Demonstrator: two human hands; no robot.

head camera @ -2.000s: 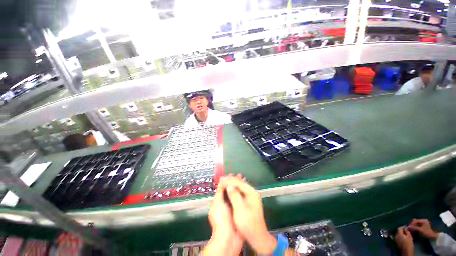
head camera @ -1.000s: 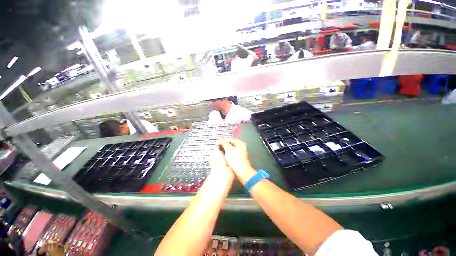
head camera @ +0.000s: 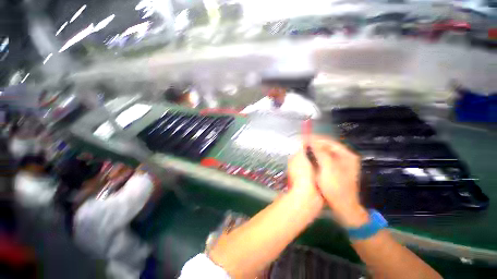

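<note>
The frame is blurred. My left hand and my right hand are cupped together over the upper bench, palms facing. Small dark parts show in the gap between them; their number and shape cannot be told. A clear blister tray with rows of pockets lies behind and left of my hands, with a pinkish-red tray edge showing under it. A blue band is around my right wrist.
A large black tray lies to the left on the green surface, and black trays lie to the right. A person in white sits across the bench. Workers in white are at lower left. A pale rail crosses the upper view.
The view has swung left, bringing workers into the lower left. My hands stay cupped together and now appear farther right, in front of the blister tray's right edge.
</note>
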